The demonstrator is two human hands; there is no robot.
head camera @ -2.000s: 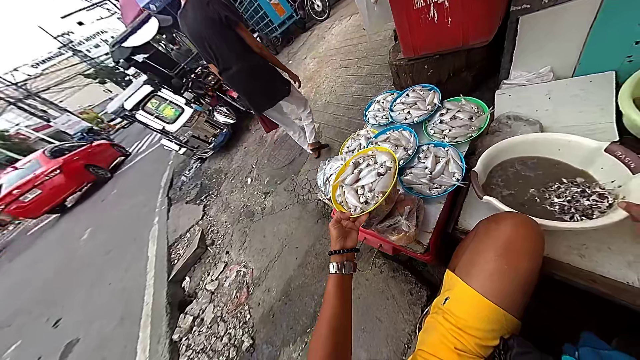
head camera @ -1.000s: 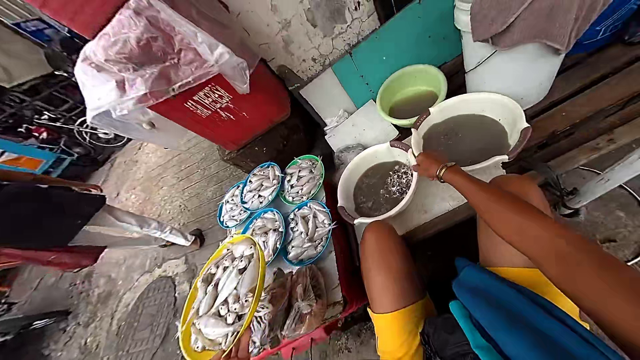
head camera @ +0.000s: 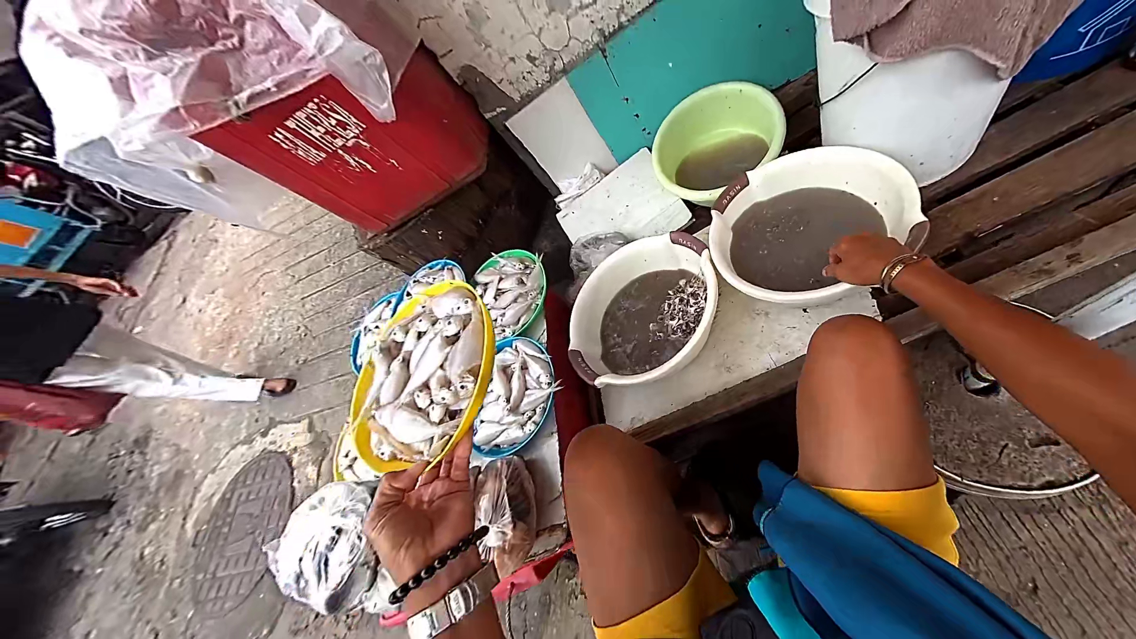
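My left hand (head camera: 426,510) holds the near rim of a yellow-rimmed plate of silvery fish (head camera: 424,382), tilted above other plates of fish. A blue-rimmed plate of fish (head camera: 515,398) and a green-rimmed plate of fish (head camera: 510,293) lie beside it. Over the near right part of a large white basin of murky water (head camera: 799,231) is my right hand (head camera: 865,259), its fingers bent; whether it holds anything is hidden. A smaller white basin (head camera: 643,311), with murky water and a heap of scraps, stands between the plates and the large basin.
Behind the basins are a light green basin (head camera: 719,142) and a white bucket (head camera: 905,115) with a brown towel. A red box (head camera: 346,142) under plastic stands at upper left. Plastic bags (head camera: 324,546) lie near my left wrist. A person (head camera: 115,355) is at far left.
The view has swung far to the right since the oldest frame. My right hand has moved from the shared edge of the two white basins to the large basin's near right side.
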